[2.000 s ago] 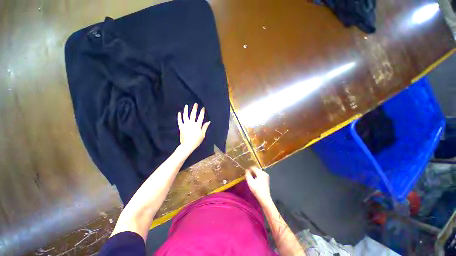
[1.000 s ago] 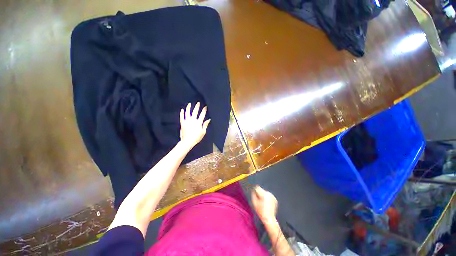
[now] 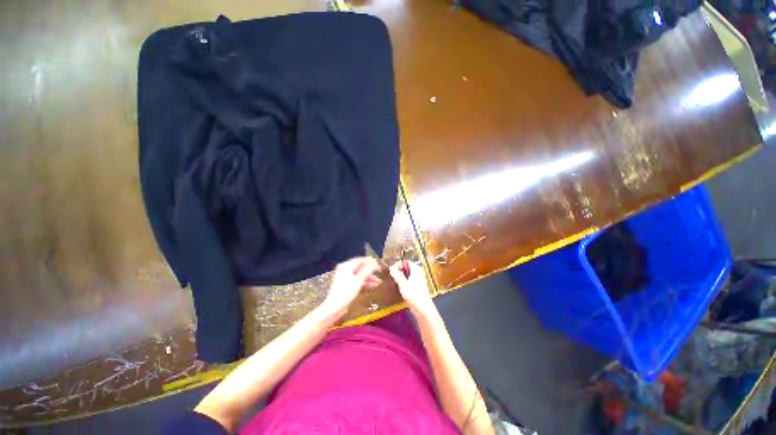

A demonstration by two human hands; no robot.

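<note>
A dark garment (image 3: 336, 85) lies spread on the brown worktable, its body crumpled in the middle. One sleeve (image 3: 214, 293) hangs down towards the table's front edge. My left hand (image 3: 353, 279) is by the garment's lower right corner, fingers curled; whether they pinch cloth or a thread is too small to tell. My right hand (image 3: 410, 282) is just right of it, closed around a small dark tool that looks like thread snips (image 3: 406, 267), mostly hidden by the fingers. The two hands are close but apart.
The glossy table (image 3: 502, 110) has a board joint right of the garment and a yellow-marked front edge. Pale thread bits lie along that edge. A black garment pile (image 3: 596, 42) is at the far right. A blue bin (image 3: 681, 263) with dark cloth stands at the right.
My left hand has left its flat, spread position on the garment and moved down to the lower corner. My right hand has risen from beside my body to the table edge near it.
</note>
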